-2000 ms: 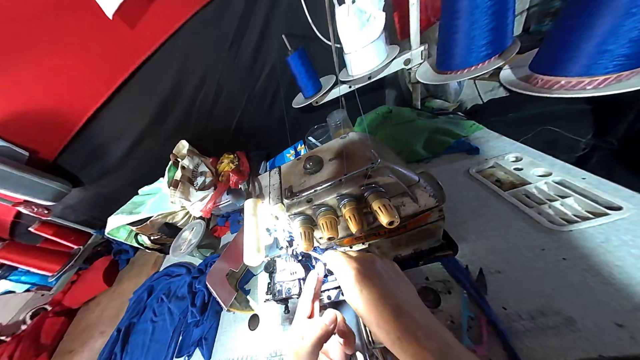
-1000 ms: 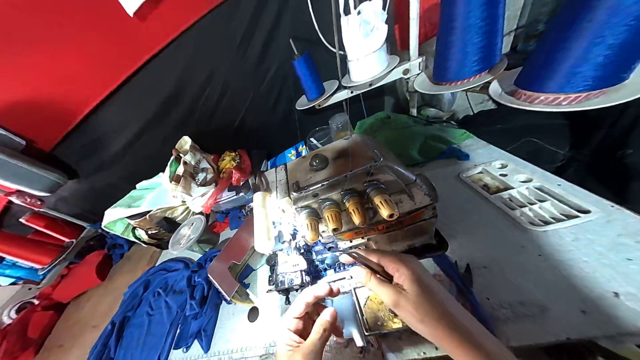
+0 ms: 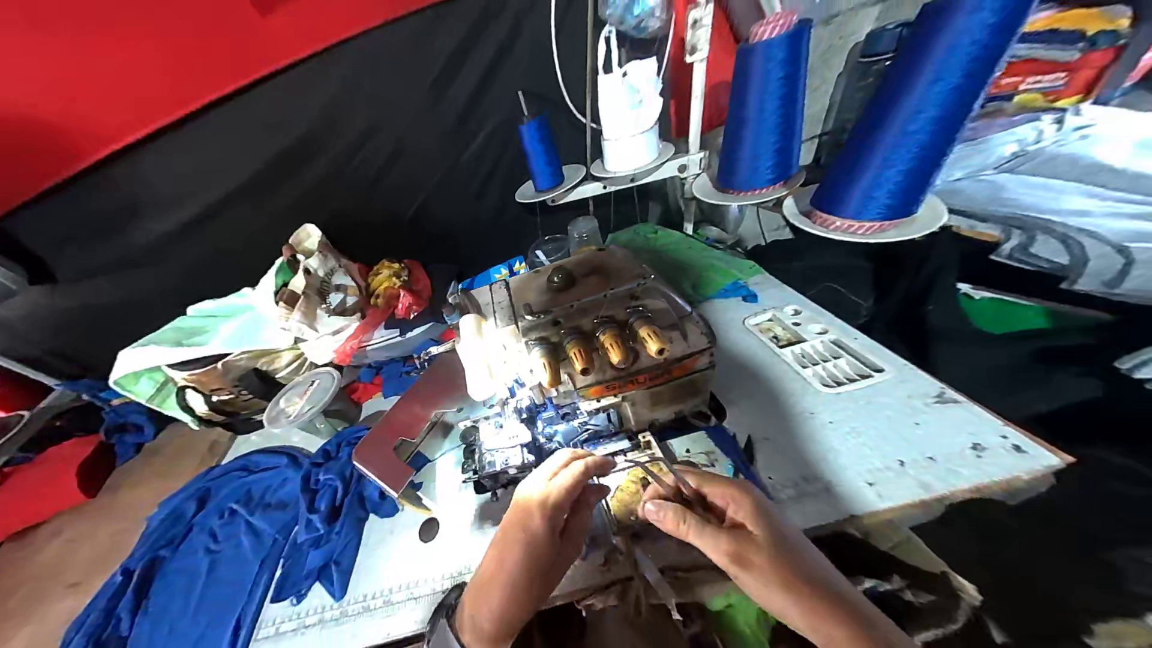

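An overlock sewing machine (image 3: 621, 324) with several yellowish tension knobs stands on the white table, its lit looper area (image 3: 531, 436) exposed at the front left. My right hand (image 3: 720, 522) holds metal tweezers (image 3: 668, 477) in front of the machine, their tips pointing up and left. My left hand (image 3: 558, 504) is raised just left of them, thumb and index finger close together near the tweezers; whether a thread lies between those fingertips cannot be told. Beneath the hands is an open compartment with a yellowish inside (image 3: 630, 495).
Blue cloth (image 3: 225, 531) lies on the left of the table, near a reddish machine cover plate (image 3: 405, 423) and a clear lidded container (image 3: 303, 400). A white plastic tray (image 3: 814, 349) is set into the table at right. Blue thread cones (image 3: 765, 108) stand on a rack behind.
The right hand has drawn back from the machine, and the tweezers now point up and left before it. My left hand has risen towards them. The view has shifted somewhat to the right.
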